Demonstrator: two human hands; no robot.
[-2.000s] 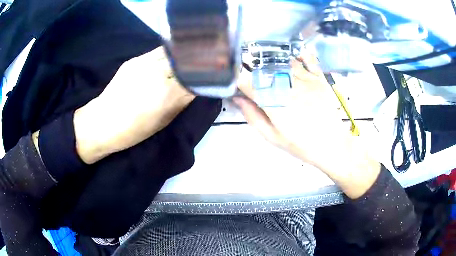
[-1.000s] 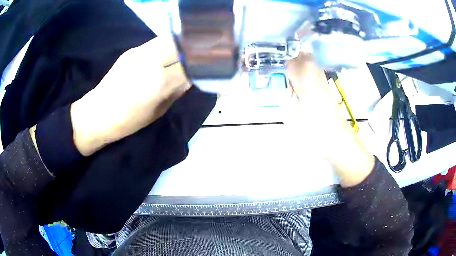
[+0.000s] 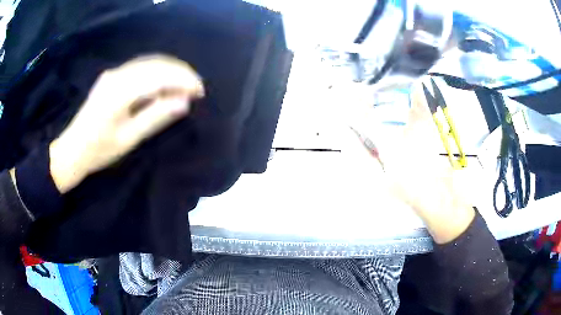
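A large black fabric panel point(image 3: 227, 92) covers the left side of the white table, its right edge left of the needle area. My left hand point(image 3: 129, 111) is on the fabric, blurred, with bent fingers; whether it pinches the cloth cannot be told. My right hand point(image 3: 412, 160) is over the table below the machine head, overexposed against the white surface, its fingers hardly visible. A small thin reddish object point(image 3: 369, 146) shows at its left side. The sewing machine head point(image 3: 424, 31) is blurred at the top; its foot and needle are not clear.
Yellow-handled thread snips point(image 3: 450, 135) lie right of the needle area, blades pointing up. Black fabric shears point(image 3: 512, 166) lie farther right, beside black offcuts point(image 3: 544, 166). A tape measure point(image 3: 320, 247) runs along the curved front edge. Grey checked clothing point(image 3: 264, 286) is below it.
The black panel has spread right and upward, and my left hand has shifted left. My right hand has moved down from the needle area. The snips show more fully.
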